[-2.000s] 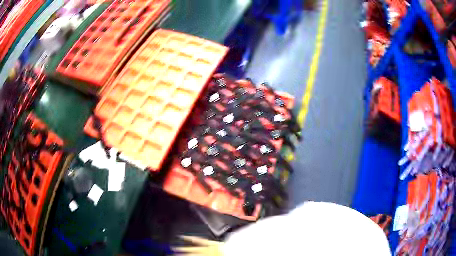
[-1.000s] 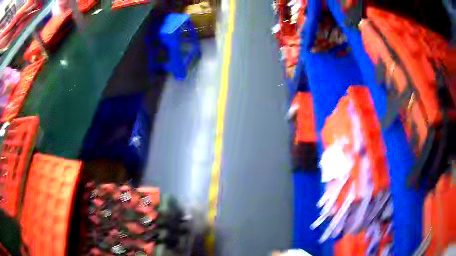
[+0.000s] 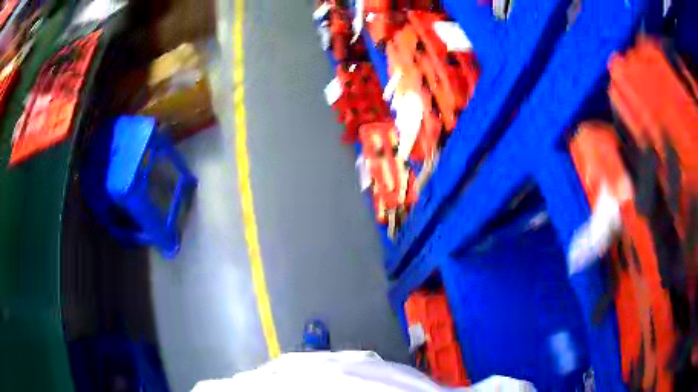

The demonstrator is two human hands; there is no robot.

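Neither of my hands is in view. A blue metal storage rack (image 3: 490,199) stands close on the right, its beams slanting across the view. Its shelves hold stacked orange-red trays (image 3: 432,314), some with white paper labels. More trays (image 3: 647,230) at the far right have dark straps between them. The picture is blurred, so the contents of most trays cannot be told.
A grey floor with a yellow line (image 3: 245,176) runs ahead. A blue stool (image 3: 149,180) stands left of it, with a brown cardboard box (image 3: 180,96) behind. The green bench (image 3: 30,253) runs along the left edge with an orange-red tray (image 3: 57,99). My white smock (image 3: 337,375) shows below.
The view has swung right, away from the bench with its black-strapped watches and trays, to the aisle and rack. A hand partly seen at the bottom two seconds ago is out of view.
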